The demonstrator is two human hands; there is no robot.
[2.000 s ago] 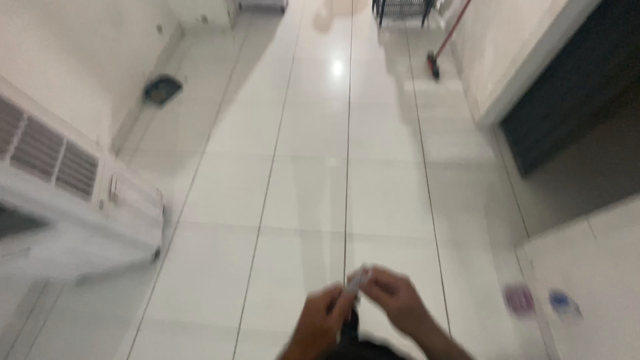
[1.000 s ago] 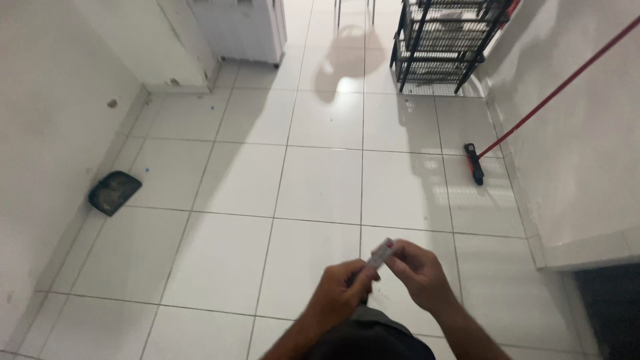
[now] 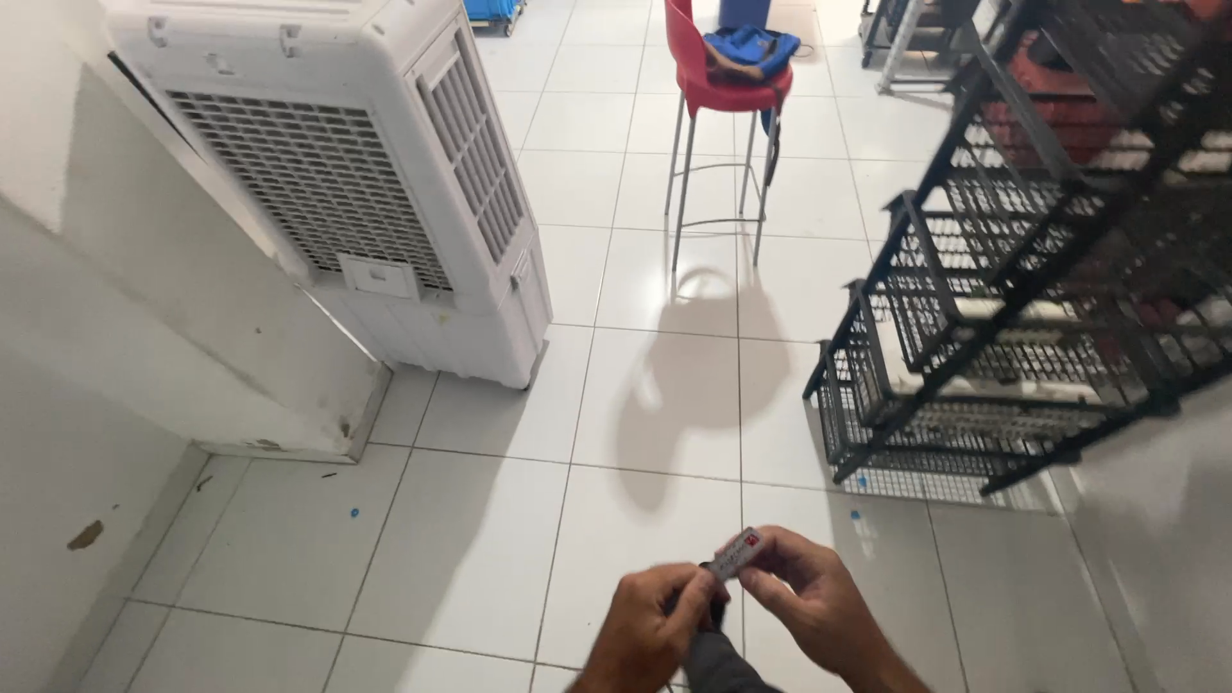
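Low in the head view, a small flat light-grey item (image 3: 736, 555) with printing and a red mark is held between both hands. My left hand (image 3: 659, 616) pinches its lower left end between thumb and fingers. At the upper right end, my right hand (image 3: 807, 595) has its thumb and fingers around the edge. Something dark sits partly behind my left hand's fingers, too hidden to name. Dark grey clothing (image 3: 722, 664) shows below and between the hands.
A white air cooler (image 3: 452, 279) stands at the left by a wall corner. Ahead is a red high chair (image 3: 736, 94) with a blue cloth item (image 3: 756, 48) on it. At the right stands a black basket rack (image 3: 895, 356). Small blue bits (image 3: 354, 513) lie on the tiled floor.
The view has moved forward across the floor; the chair, rack and cooler now appear larger, while the dustpan and red-handled broom are out of view. Both hands still hold the small item.
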